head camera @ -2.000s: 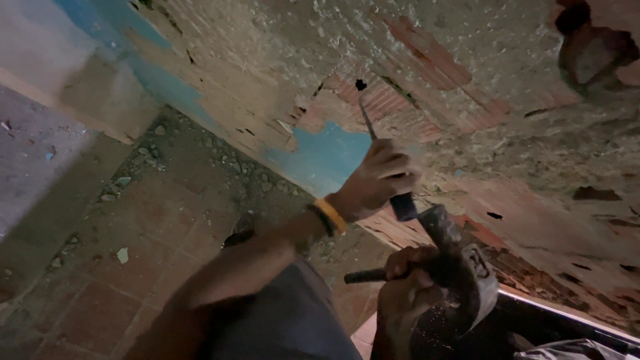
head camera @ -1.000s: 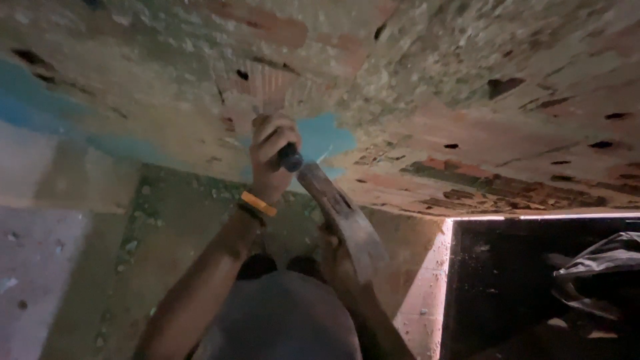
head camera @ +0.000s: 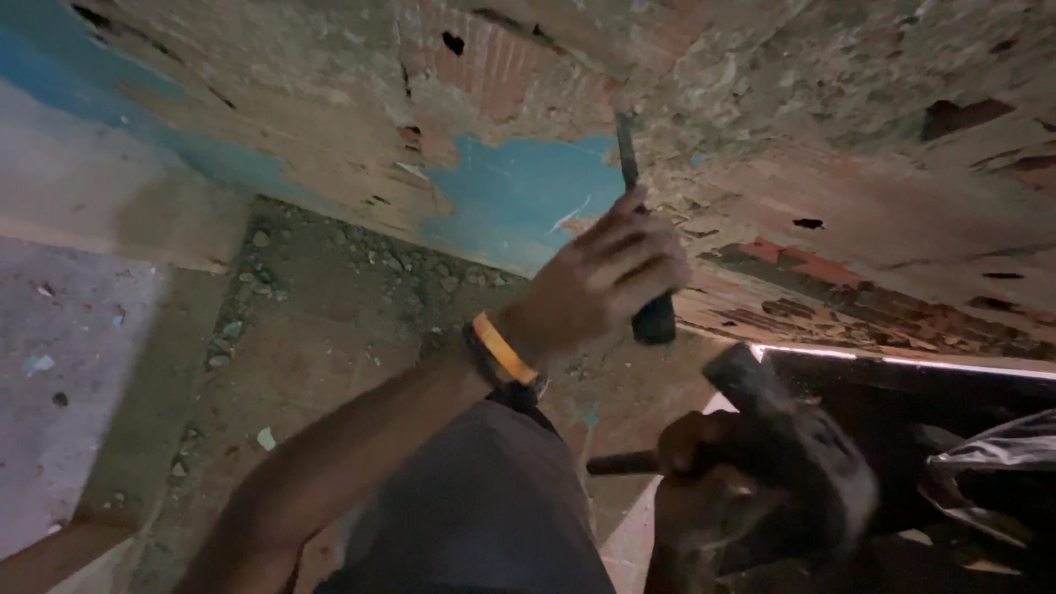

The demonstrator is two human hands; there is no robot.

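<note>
My left hand [head camera: 619, 260], with an orange wristband, grips a chisel [head camera: 628, 153] by its dark handle. The chisel's tip touches the rough wall [head camera: 718, 91], just right of a patch of blue paint [head camera: 528, 190]. Below and to the right, my right hand [head camera: 709, 470] is closed around the handle of a hammer [head camera: 792, 429]. The hammer's head is blurred and stands apart from the chisel's butt. Ribbed red brick [head camera: 495, 70] shows where the plaster is broken away.
Rubble [head camera: 396, 268] lies along the foot of the wall on the tiled floor [head camera: 305, 355]. A dark object with crumpled clear plastic [head camera: 998, 445] is at the right. Holes and broken brick mark the wall.
The hammer has moved away from the chisel's butt since one second ago. The chisel's tip is now right of the blue patch; two seconds ago it was near a hole in the brick.
</note>
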